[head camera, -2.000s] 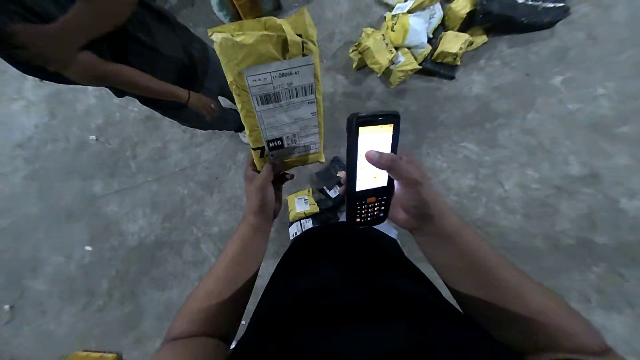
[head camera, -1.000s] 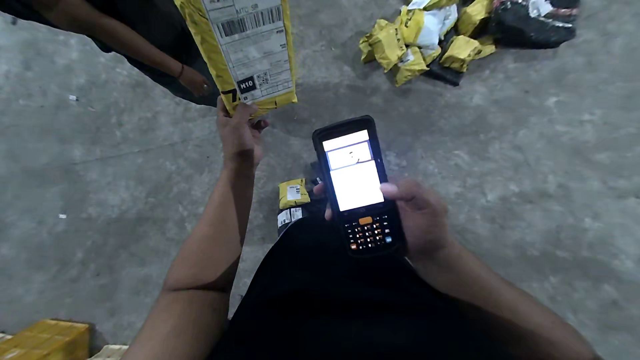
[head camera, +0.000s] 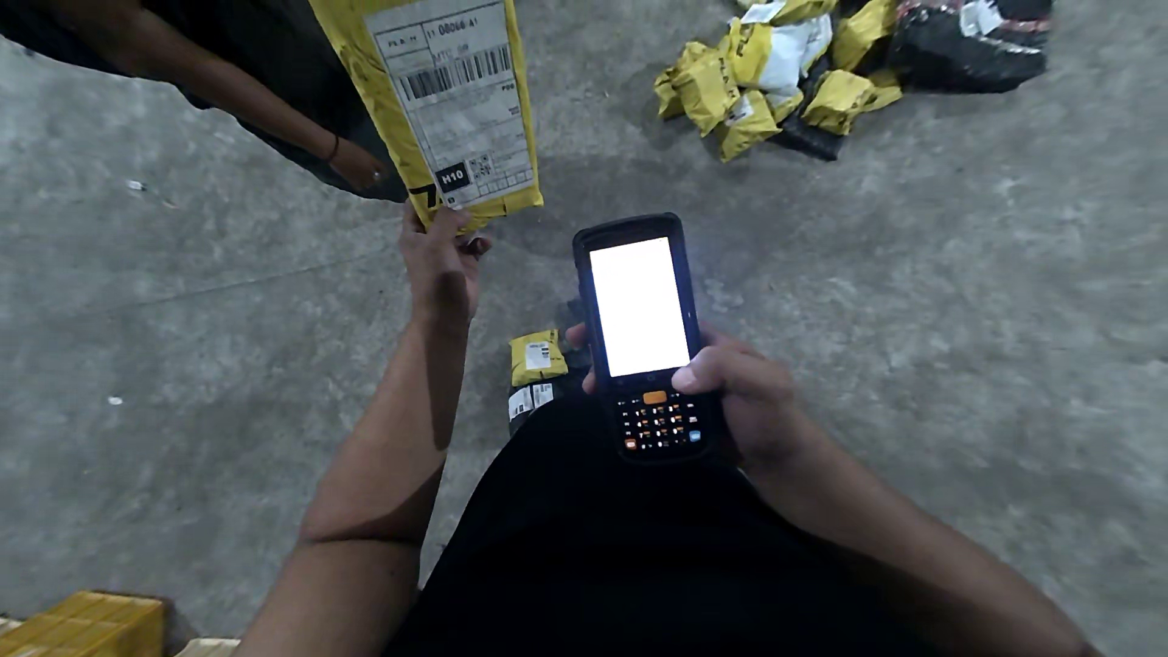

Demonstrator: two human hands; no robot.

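Observation:
My left hand (head camera: 443,265) grips the bottom edge of a yellow plastic mailer (head camera: 365,82), whose top runs out of view. A white shipping label (head camera: 470,109) with a barcode faces me on it. In my right hand (head camera: 744,388) is a black handheld scanner terminal (head camera: 593,301), fingers wrapped behind it and the thumb at the lower right of its lit, white screen. Orange and dark keys fill its lower part. Below and between the hands, a small yellow parcel (head camera: 538,358) and dark parcels with white labels (head camera: 520,403) lie low in front of me, partly hidden by my dark clothing.
Yellow, white and black parcels (head camera: 703,87) lie heaped on the concrete floor at the upper right, beside a large black wrapped parcel (head camera: 967,55). Another person (head camera: 274,100) in dark clothes stands close by at the upper left. A yellow plastic crate (head camera: 100,625) is at the lower left.
The scanner's screen showed content one second ago and is now plain white. My right thumb has moved from the middle of the screen to its lower right edge. The view has shifted.

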